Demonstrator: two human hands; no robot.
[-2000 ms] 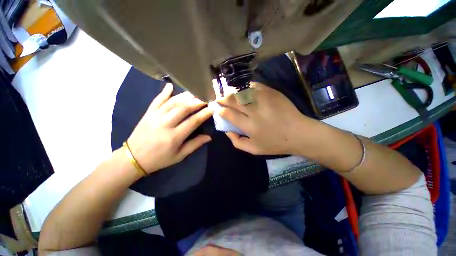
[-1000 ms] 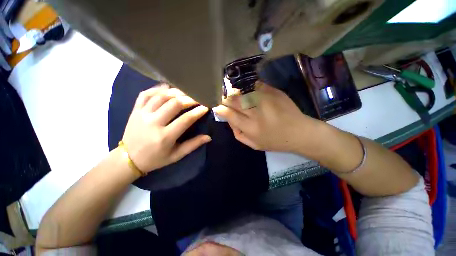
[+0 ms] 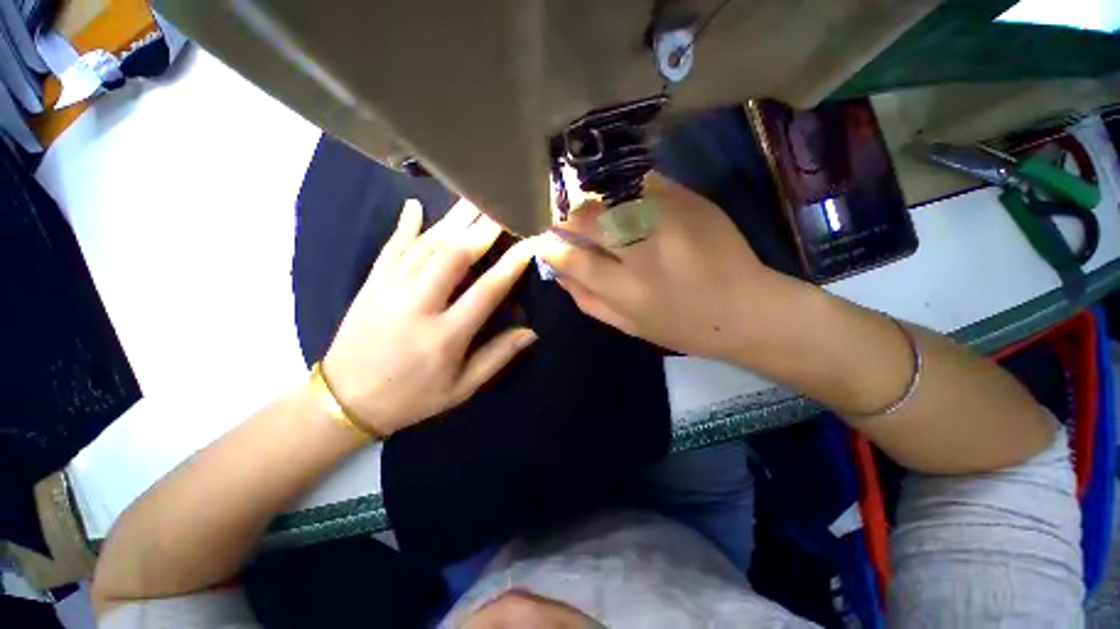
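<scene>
A dark garment panel [image 3: 528, 406] lies under the machine head and hangs over the table's front edge. My left hand [image 3: 424, 313] lies flat on its left part, fingers spread, fingertips near the needle area. My right hand [image 3: 669, 264] is at the right of the needle area, fingers curled together around a small pale piece [image 3: 547, 268], of which only a bit shows at the fingertips. The sewing machine head [image 3: 405, 98] hides the needle and some fingertips. A pale yellow-green patch shows on a right finger.
A smartphone [image 3: 841, 184] lies right of my right hand, with green-handled scissors [image 3: 1044, 209] beyond it. Dark cloth [image 3: 62, 332] lies at the left table edge. A red and blue basket [image 3: 872, 516] stands below right. Pale strips [image 3: 98, 74] lie upper left.
The pale piece shows much less than two seconds ago. My left fingers were drawn closer together one second ago and are now spread on the panel. The view has shifted slightly.
</scene>
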